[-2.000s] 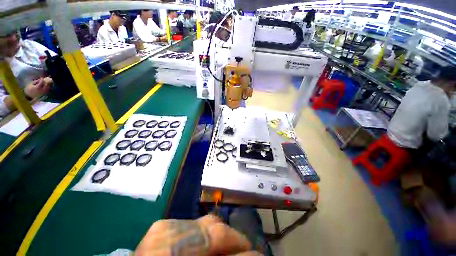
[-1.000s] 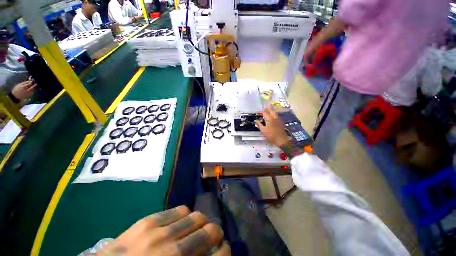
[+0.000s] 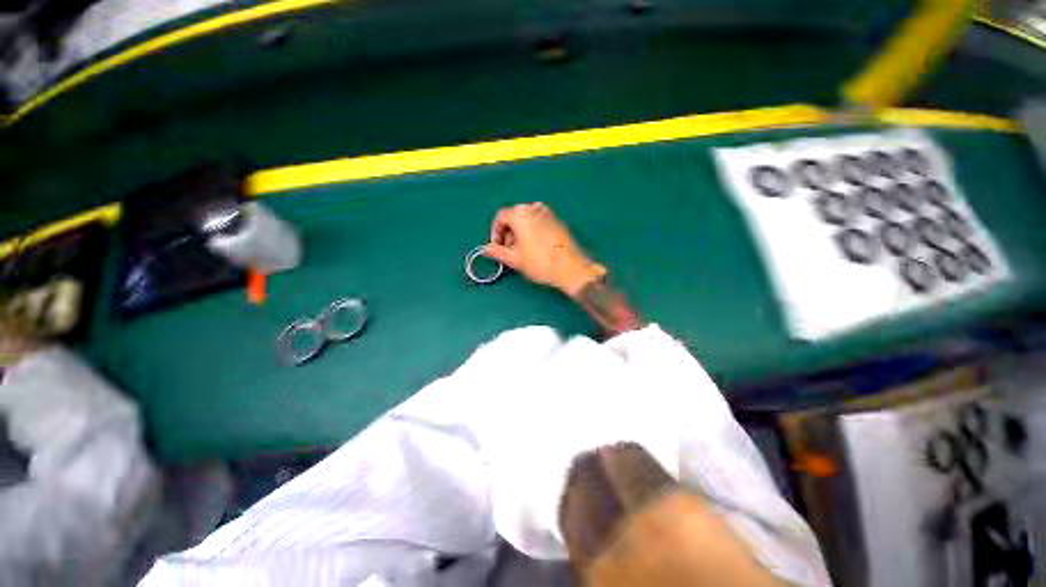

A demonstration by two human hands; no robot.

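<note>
My right hand reaches across the green bench and pinches a thin ring at its edge, on or just above the surface. Two similar rings lie side by side farther left. My left hand is at the bottom edge, blurred and cut off; its fingers are hidden. At the right, a white sheet bears rows of dark rings.
A yellow strip runs along the green bench. At left are a black object, a whitish cup-like item and a small orange item. A white sleeve shows far left. The machine table is lower right.
The view has swung left along the bench. My right hand has left the machine fixture and now holds a ring on the bench. My left hand remains low in view.
</note>
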